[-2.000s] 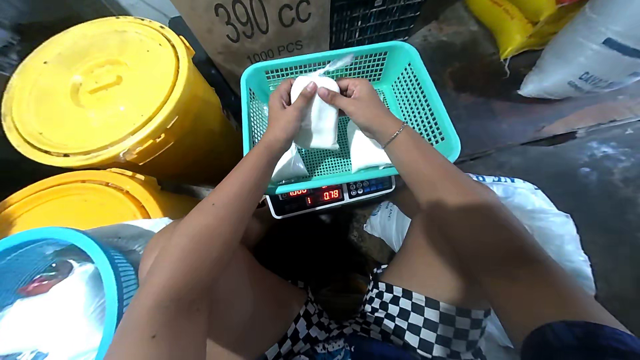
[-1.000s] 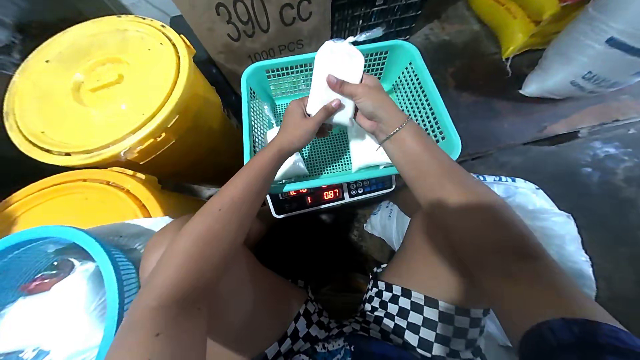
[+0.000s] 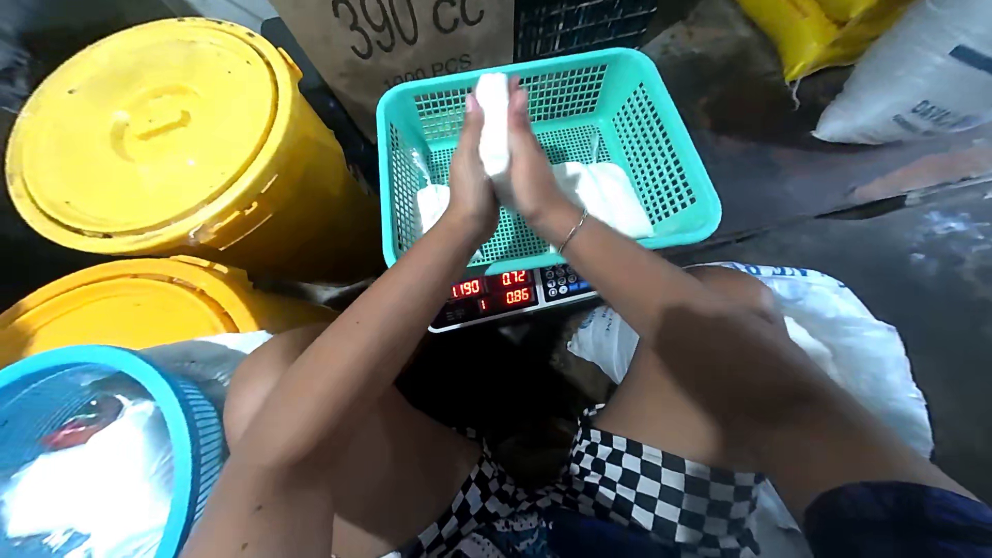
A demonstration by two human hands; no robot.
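Between the flat palms of my left hand [image 3: 474, 170] and my right hand [image 3: 533, 167], a white packet [image 3: 494, 124] is pressed upright, narrow edge toward me. Both hands are over a turquoise plastic basket [image 3: 701, 225]. Inside it, a white-filled plastic bag [image 3: 432, 205] lies at the left and more white bags [image 3: 608, 198] lie at the right, partly behind my right wrist. The basket rests on a digital scale [image 3: 504, 298] with lit red digits and a keypad, partly covered by my forearms.
Yellow lidded tubs [image 3: 147, 132] stand at the left, above a blue basket [image 3: 174, 403] of white bags. Behind are a cardboard box [image 3: 434, 39] and a black crate [image 3: 585, 27]. Yellow [image 3: 825, 31] and white sacks [image 3: 922, 85] lie upper right; another white sack [image 3: 868, 349] is beside my right knee.
My hands have shifted from gripping the packet with fingers and thumbs to pressing it between the palms. The packet has turned from its broad face to its narrow edge.
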